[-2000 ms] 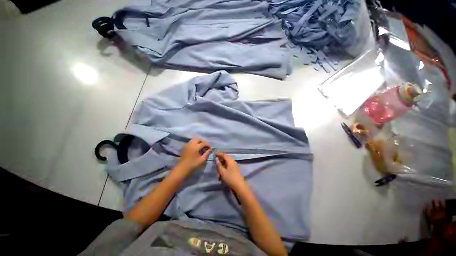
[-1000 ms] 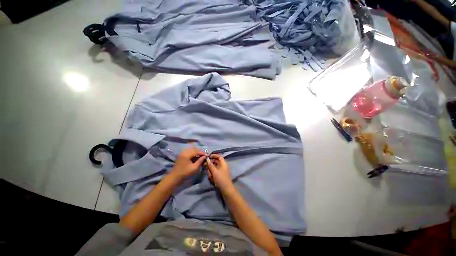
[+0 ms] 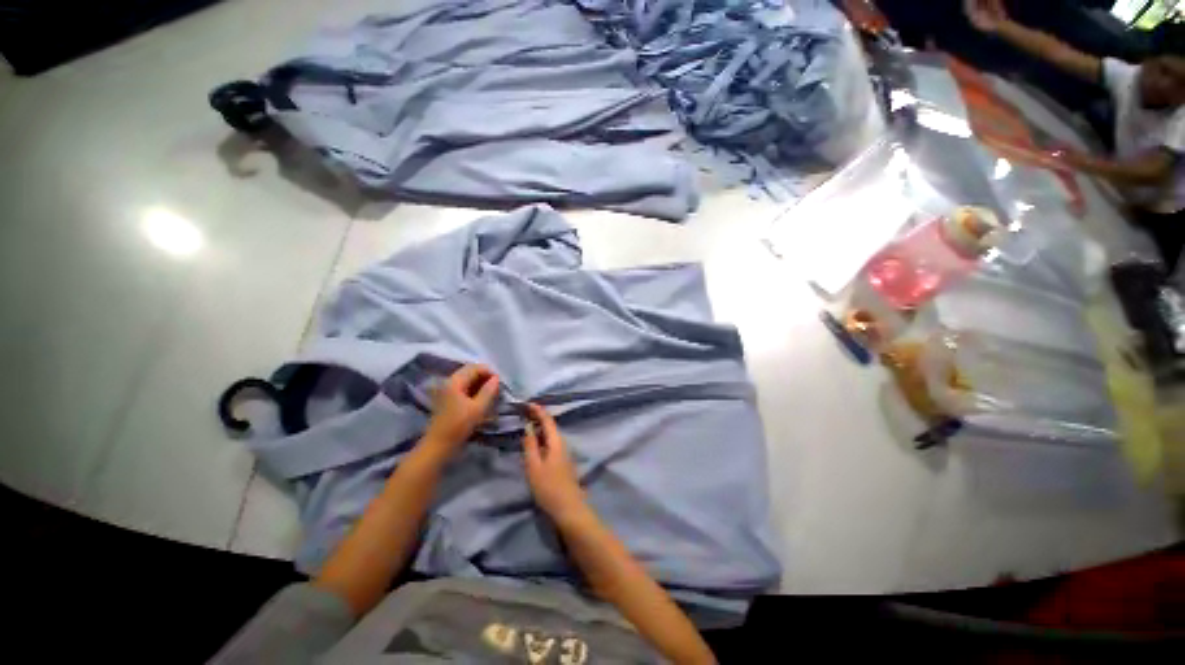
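A light blue-grey shirt (image 3: 624,455) lies front up on the white table (image 3: 117,351), its collar at the left with a black hanger hook (image 3: 241,405) sticking out. My left hand (image 3: 461,403) pinches the edge of the front placket near the upper middle of the shirt. My right hand (image 3: 539,448) is just to its right, fingertips on the placket cloth. A dark gap shows in the front opening between and below the hands. Any button under my fingertips is too small to tell.
A stack of shirts (image 3: 520,143) with black hooks lies beyond. A heap of blue strips (image 3: 741,78) is at the back. At right are a pink bottle (image 3: 910,266), plastic bags (image 3: 1014,312) and small dark sticks (image 3: 847,338). Another person (image 3: 1144,130) is at far right.
My hands were close together on the placket and are now slightly apart, the left one moved toward the collar. The view has shifted, showing more of the person at right.
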